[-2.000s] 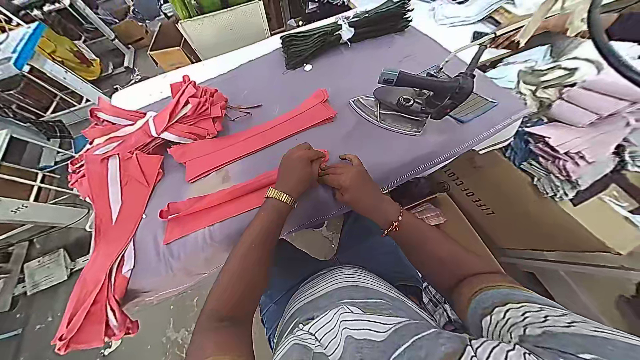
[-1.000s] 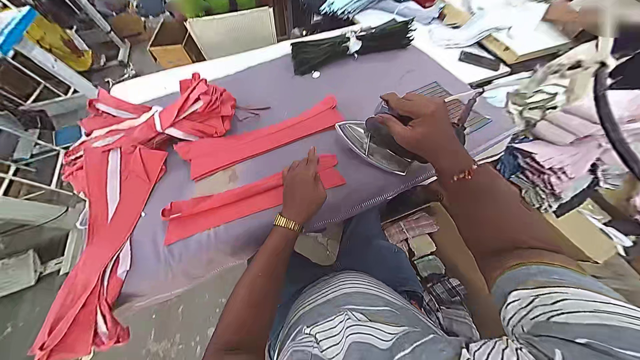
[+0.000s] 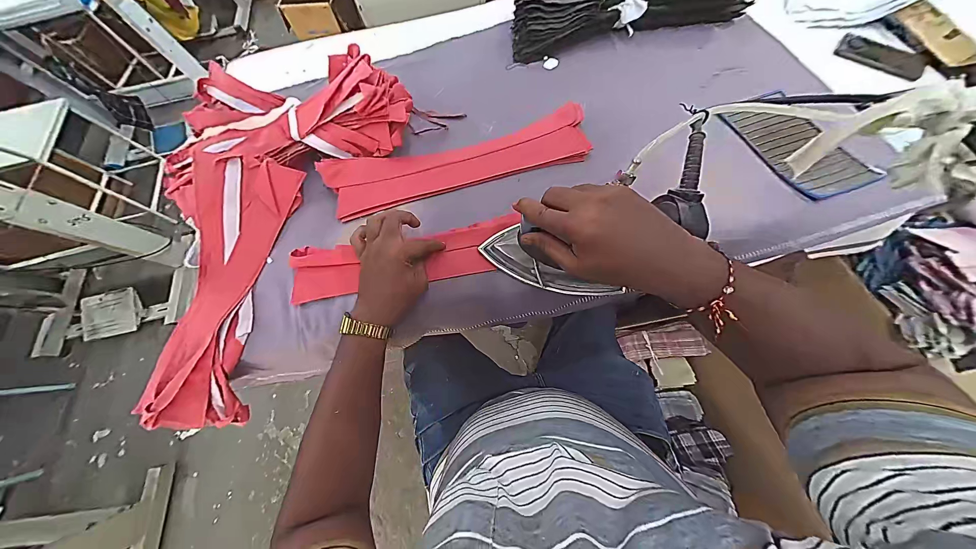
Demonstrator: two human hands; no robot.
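Note:
My right hand grips the handle of an electric iron, whose pointed soleplate rests on the right part of a folded red fabric strip. Fingers spread, my left hand presses on the same strip, left of the iron's tip. Behind it lies a stack of folded red strips. A tied bundle of red pieces with white strips is at the left, its long ends hanging over the table's edge. The strip's right end is hidden under the iron and my hand.
A purple-grey cloth covers the table. A tied dark fabric bundle lies at the back. To the right are a wire-ribbed iron rest, the iron's cord and a dark phone-like object. Fabric piles stand beyond the right edge.
Two seconds ago both hands were at the strip's right end and the iron stood apart. My right hand took hold of the iron, which has moved left onto the strip. My left hand has moved left.

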